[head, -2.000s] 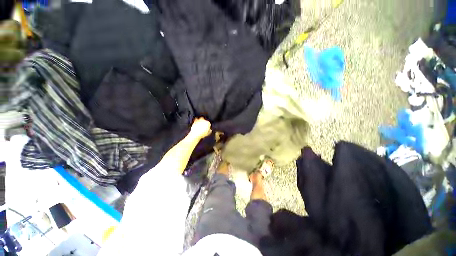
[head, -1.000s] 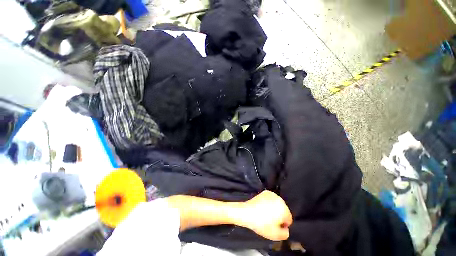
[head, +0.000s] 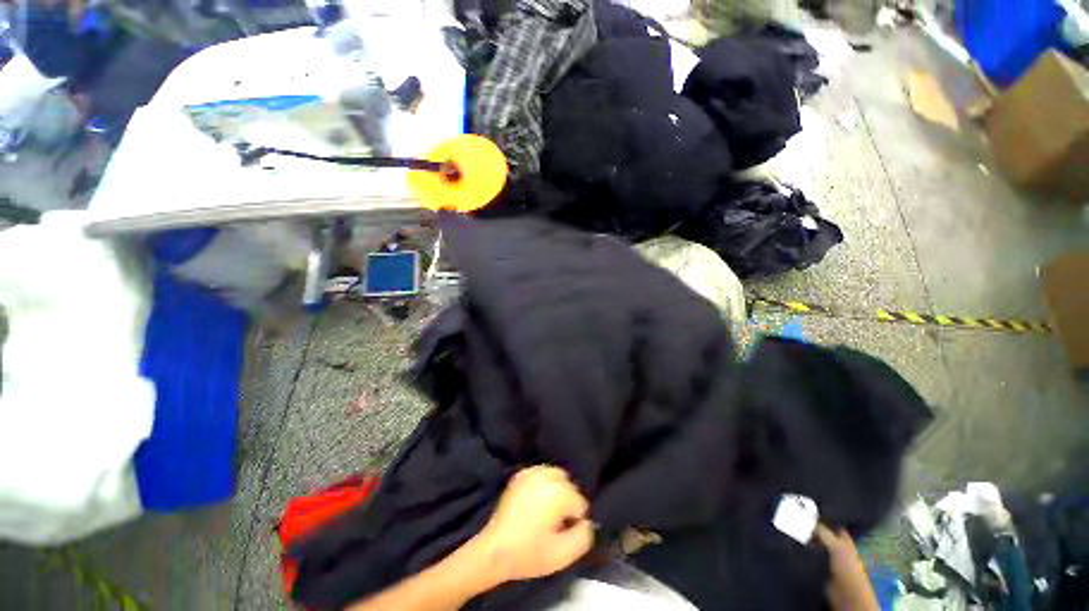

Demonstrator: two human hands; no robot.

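Black garment panels hang in a large limp bundle in front of me, over my lap. My left hand is closed on the black cloth at the lower middle, its fingers curled in. My right hand is at the lower right, mostly cut off by the bottom edge and partly behind the cloth; its fingers cannot be made out. A small white label lies on the black cloth beside it.
A white sewing table stands at the upper left with an orange disc. A blue bin with white cloth is left. Black bundles and plaid fabric lie ahead. Cardboard boxes stand right. A red object is low left.
The view has swung left, showing the table, blue bin and red object. The held black panels have come away from the pile ahead towards me. My right hand has come into view.
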